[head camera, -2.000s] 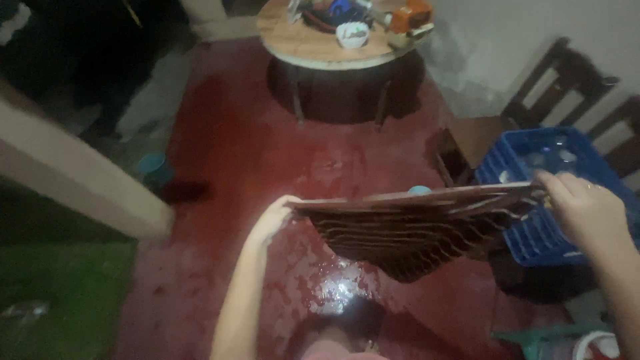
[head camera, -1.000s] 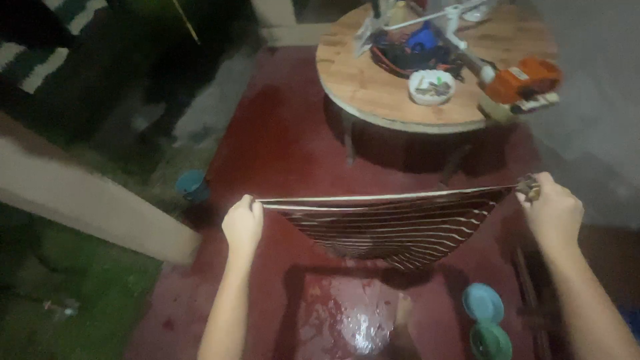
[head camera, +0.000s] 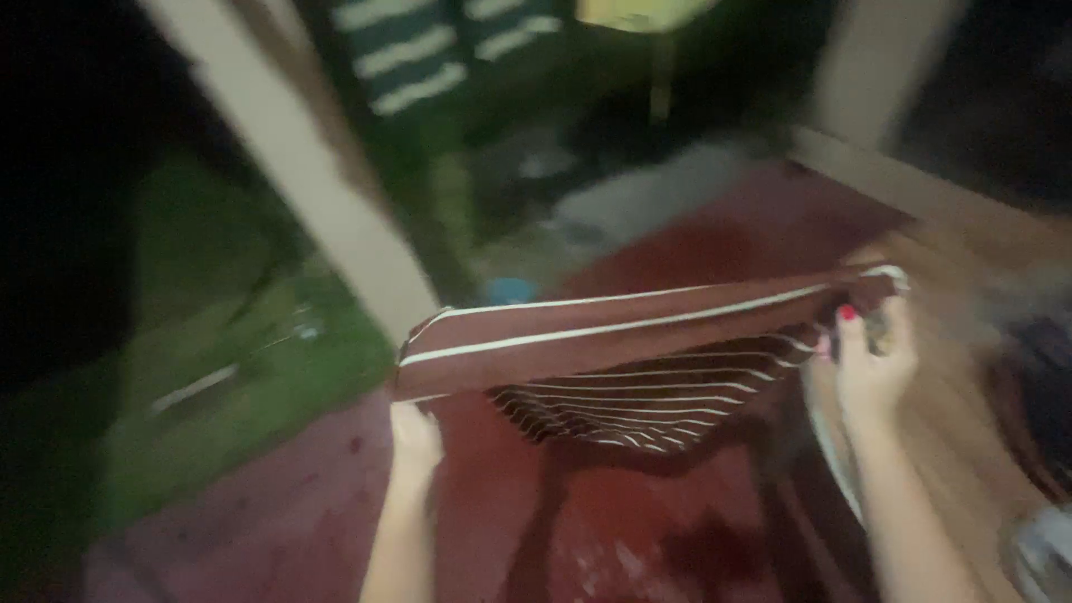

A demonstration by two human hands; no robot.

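Observation:
A dark brown cloth with thin white stripes (head camera: 586, 339) is stretched between my two hands, its middle sagging in folds above the red floor. My left hand (head camera: 415, 435) grips its lower left corner, fingers mostly hidden and blurred. My right hand (head camera: 875, 356) pinches the right end, where the fabric is bunched; red polish shows on one nail.
The round wooden table (head camera: 930, 419) is close at the right, by my right forearm. A pale post (head camera: 335, 209) rises at the left, with grass (head camera: 251, 402) beyond it. A blue container (head camera: 511, 291) sits behind the cloth. The red floor (head camera: 662, 502) looks wet.
The view has swung left, toward the post and grass. The cloth's upper edge, a thin taut line one second ago, now shows as a wide band. Both hands still hold it.

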